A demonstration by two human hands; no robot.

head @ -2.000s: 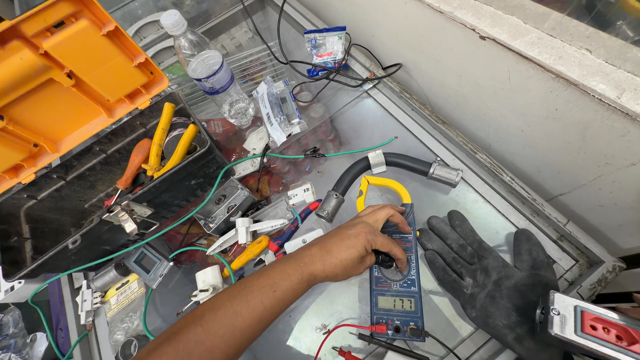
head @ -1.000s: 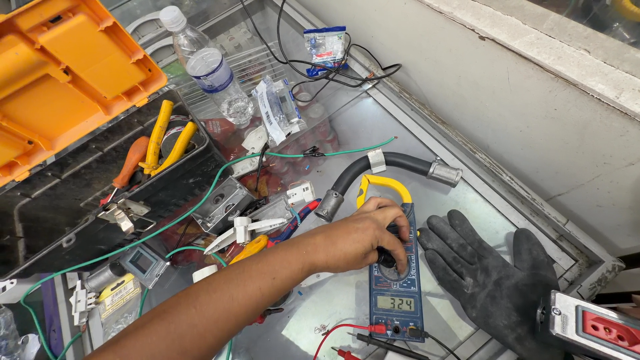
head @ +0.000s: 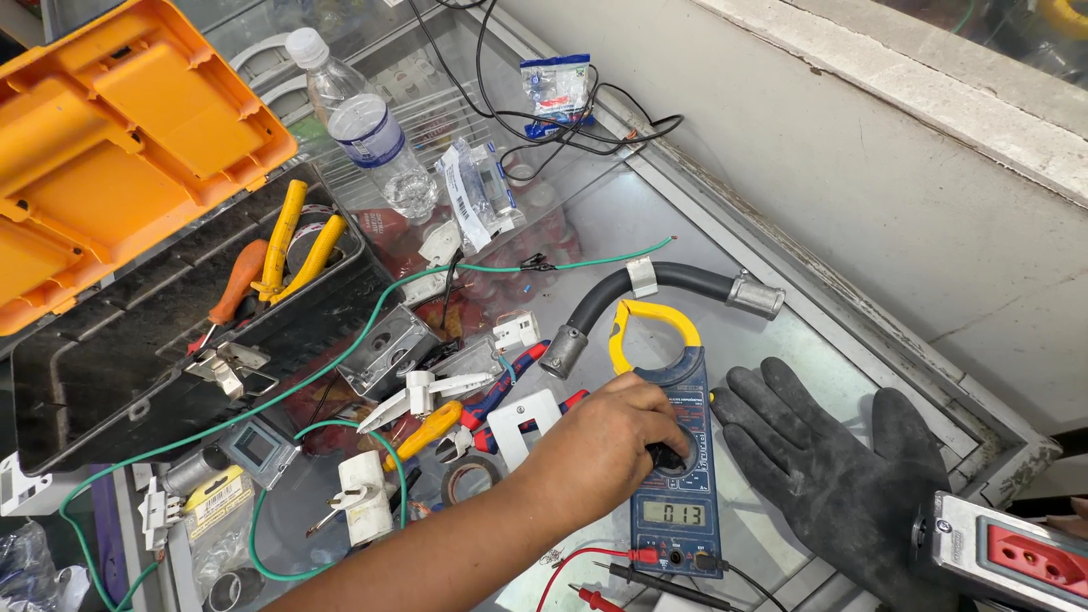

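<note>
My left hand point(head: 625, 438) reaches in from the bottom, its fingers closed on the black rotary dial point(head: 669, 456) of a blue clamp meter point(head: 676, 503) with a yellow jaw point(head: 654, 316). The meter's display is lit with digits. A red and a black test lead are plugged into its lower end; their probes point(head: 646, 580) lie below it. Fingers of my right hand point(head: 1078, 517) barely show at the right edge, beside a metal box with a red socket point(head: 1033, 557); their grip is hidden. A black glove point(head: 820, 467) lies palm up right of the meter.
A black toolbox point(head: 76, 399) with an orange lid point(head: 161, 136) stands at the left. Pliers point(head: 510, 374), a white plug point(head: 364, 501), black tape point(head: 470, 482) and a green wire point(head: 340, 353) lie nearby. Black conduit point(head: 671, 276) curves above the meter; a plastic bottle point(head: 370, 136) stands behind.
The digits on the meter's display differ in each frame. My left forearm has swung lower since one second ago, uncovering the white frame and the white plug. The fingers stay at the dial.
</note>
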